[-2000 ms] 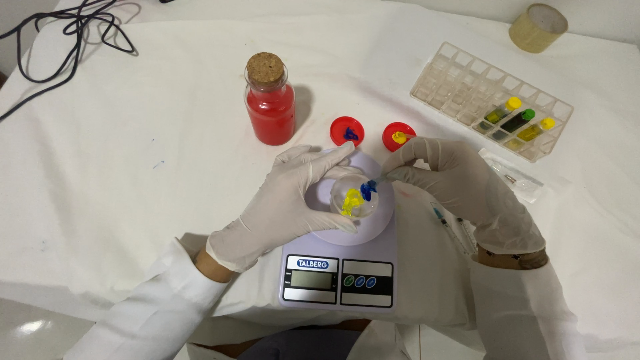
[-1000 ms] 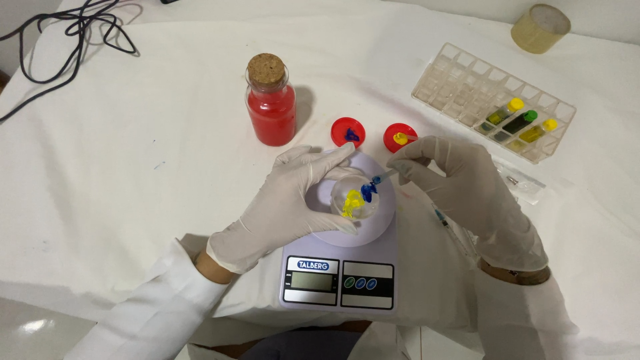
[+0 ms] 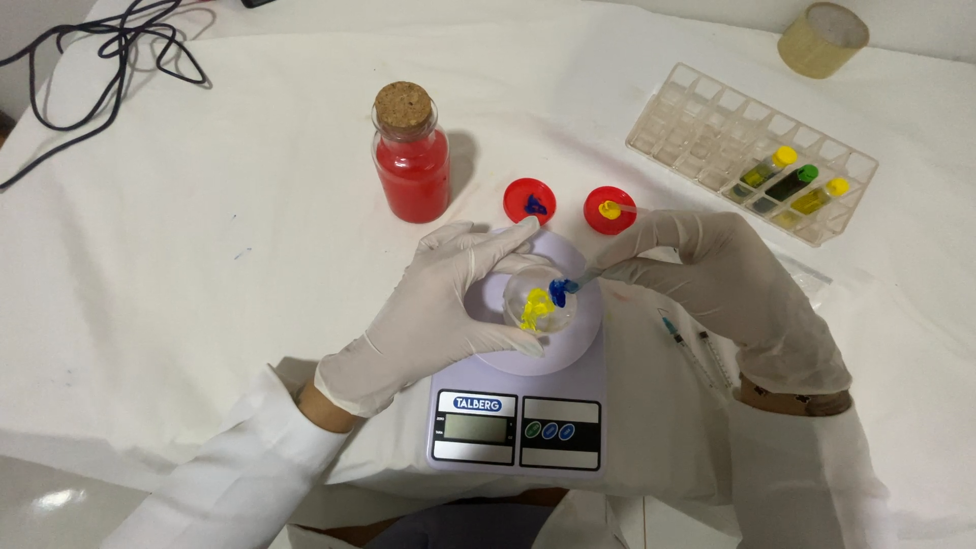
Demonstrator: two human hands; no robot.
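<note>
My left hand (image 3: pixel 435 313), in a pale glove, holds a small clear round dish (image 3: pixel 553 324) between thumb and fingers over the plate of a lilac Talberg digital scale (image 3: pixel 518 374). Yellow paste (image 3: pixel 537 306) lies in the dish. Pinched in my gloved right hand (image 3: pixel 698 274) is a thin clear stick or spatula (image 3: pixel 585 279), its tip loaded with blue paste (image 3: pixel 561 292) at the dish's right side. Beyond the scale are two red caps, one with dark blue paste (image 3: pixel 529 187), the other with yellow paste and a clear stick (image 3: pixel 610 225). The scale's display shows no readable digits.
A corked glass bottle of red liquid (image 3: pixel 414 171) stands behind the scale. At the right lie a clear rack (image 3: pixel 701 145) with several capped vials, two syringes (image 3: pixel 690 354) and a clear packet (image 3: pixel 808 278). A tape roll (image 3: pixel 823 42) and black cable (image 3: pixel 114 76) are farther back.
My right hand keeps the blue-tipped stick at the dish, with slight shifts of hand and tip. My left hand stays in place around the dish.
</note>
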